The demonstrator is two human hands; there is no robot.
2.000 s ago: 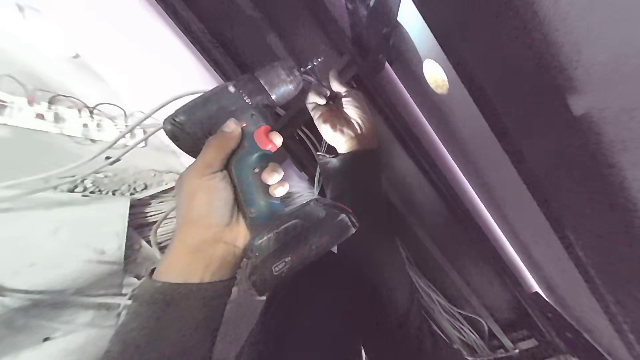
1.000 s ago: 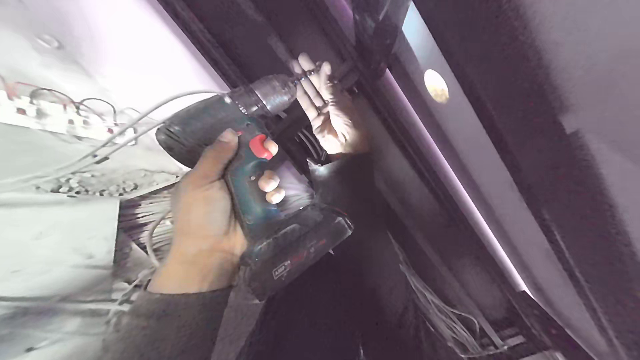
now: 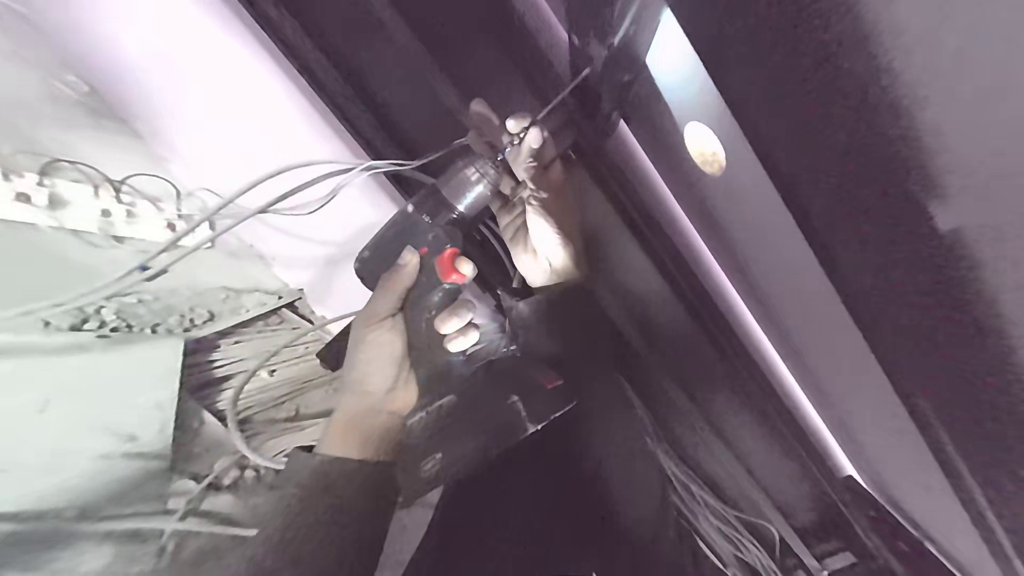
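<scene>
My left hand (image 3: 376, 360) is wrapped round the grip of a cordless drill (image 3: 436, 228), the forefinger at its red trigger (image 3: 452, 266). The drill tilts up to the right, its battery pack low by my wrist. Just beyond the metal chuck (image 3: 472, 182), the fingers of my right hand (image 3: 528, 152) close round the base of a thin drill bit (image 3: 562, 94). The bit's far end reaches a dark part beside the metal beam; shadow hides whether it touches. Both forearms wear dark sleeves.
A metal beam (image 3: 768, 240) with a round hole slants down the right side. Loose cables (image 3: 280, 180) run behind the drill; more wires (image 3: 712, 504) hang lower right. At left are a terminal strip (image 3: 104, 212), a pale panel (image 3: 88, 416) and rubble (image 3: 144, 314).
A second ago the fingers of my right hand were spread beside the chuck tip; now they are closed round the bit. The drill has moved right in view and tilts more steeply upward.
</scene>
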